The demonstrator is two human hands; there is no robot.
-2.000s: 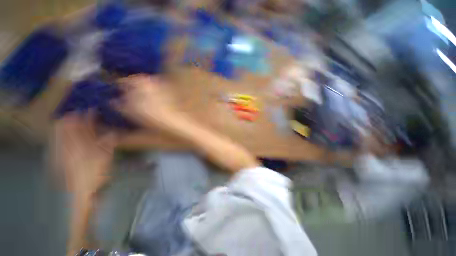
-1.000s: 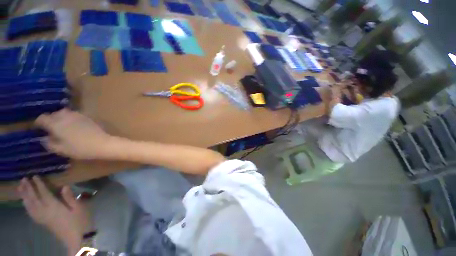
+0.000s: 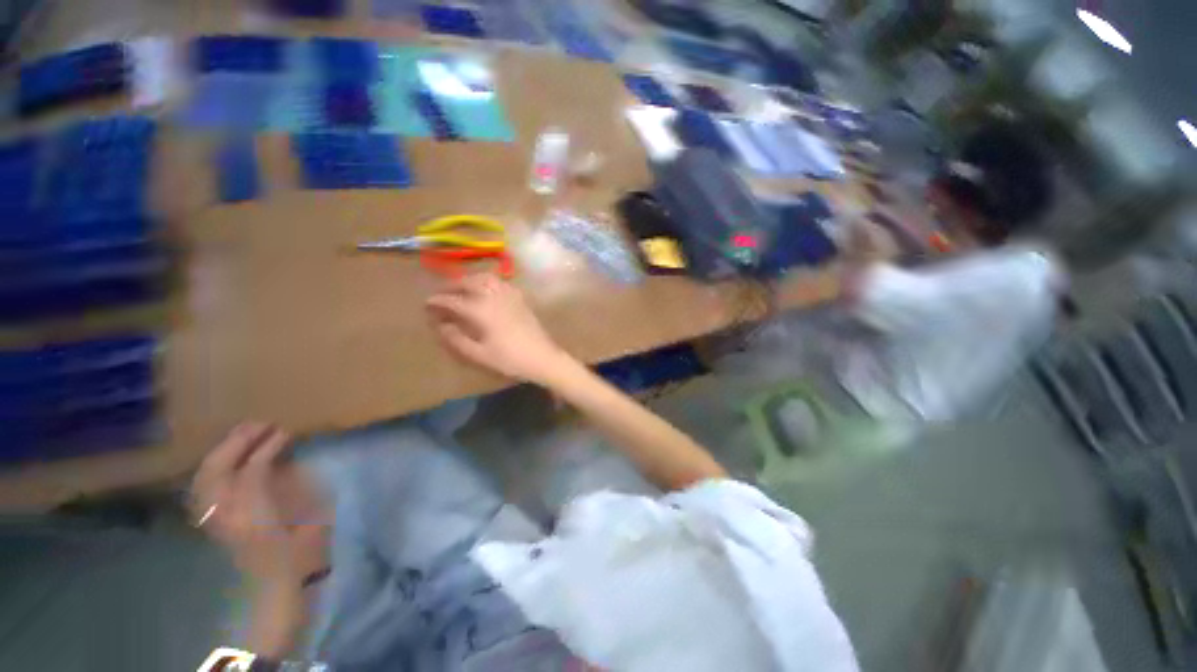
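The frame is blurred. My right hand (image 3: 492, 328) is over the table just below the scissors (image 3: 462, 239), near their red-orange loop, with slightly bent fingers and nothing visible in it. My left hand (image 3: 267, 505) is at the table's front edge, fingers bent; a small bright line shows by it, and I cannot tell whether it holds anything. Dark blue tabbed cell stacks (image 3: 72, 394) lie at the left. A pile of loose ribbon pieces (image 3: 593, 246) lies right of the scissors, with a white bottle (image 3: 550, 160) behind it.
A black soldering station (image 3: 713, 210) with a red light and the iron stand (image 3: 654, 243) with a yellow sponge stand at the right. Blue cell pieces (image 3: 352, 158) and a teal sheet (image 3: 488, 116) lie at the back. A person (image 3: 952, 315) sits at the right near a green stool (image 3: 794, 427).
My right hand has left the cell stacks and moved right, to below the scissors. My left hand has moved a little right and its fingers are more bent. The view has shifted slightly.
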